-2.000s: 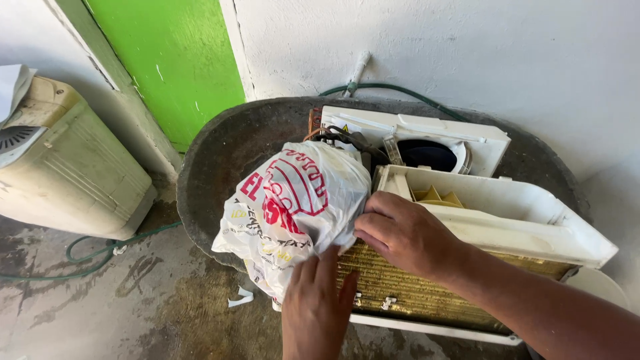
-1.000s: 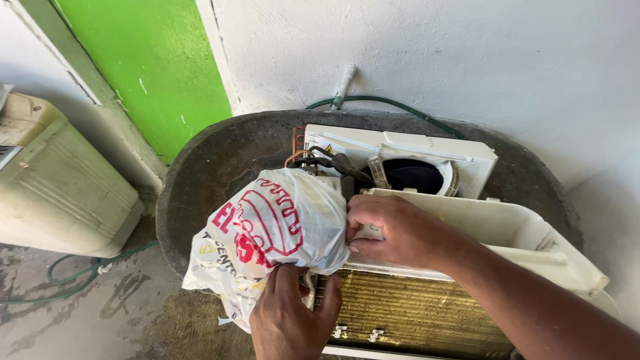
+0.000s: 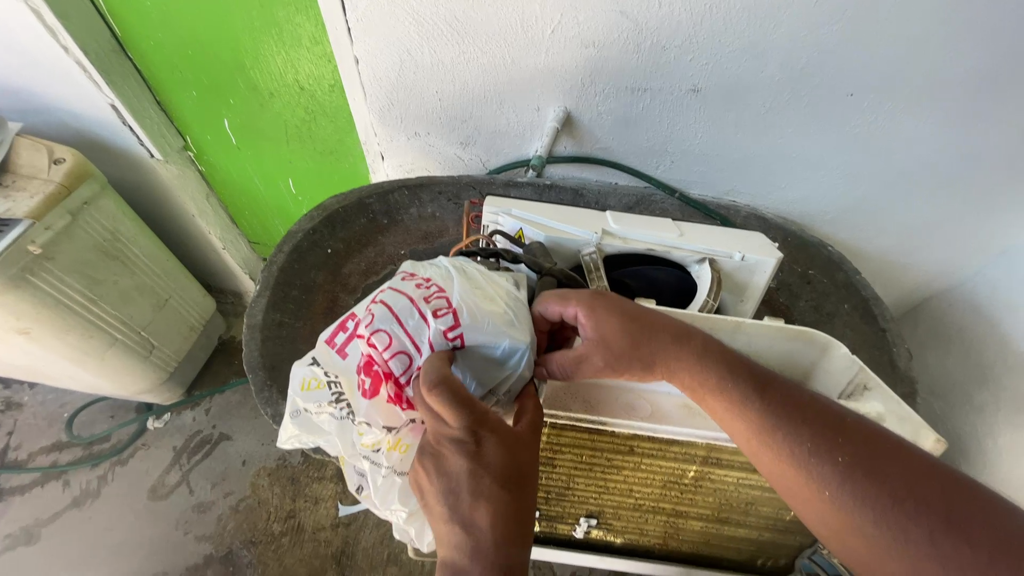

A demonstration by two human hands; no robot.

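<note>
A white plastic bag (image 3: 432, 320) with red print covers the left end of an appliance, apparently an air conditioner, laid across a dark oval basin (image 3: 304, 256). My left hand (image 3: 476, 448) grips the bag's lower right part between thumb and fingers. At the bag's right edge, my right hand (image 3: 588, 336) pinches the plastic with bent fingers. Below my right forearm lies a gold-coloured finned coil (image 3: 664, 488). A white plastic housing (image 3: 768, 344) rests behind the coil, and a white panel (image 3: 544, 216) with a dark round opening is farther back. Dark cables (image 3: 520, 256) run behind the bag.
A white pipe (image 3: 548, 140) stands out from the wall, with a green hose (image 3: 632, 180) passing behind the basin. At left stands a cream-coloured appliance (image 3: 96, 272) beside a green door (image 3: 240, 96). More green hose (image 3: 104, 456) lies on the wet floor.
My left hand has moved up along the bag's right side. My right hand stays at the bag's right edge. The bag looks drawn closer around the appliance's end.
</note>
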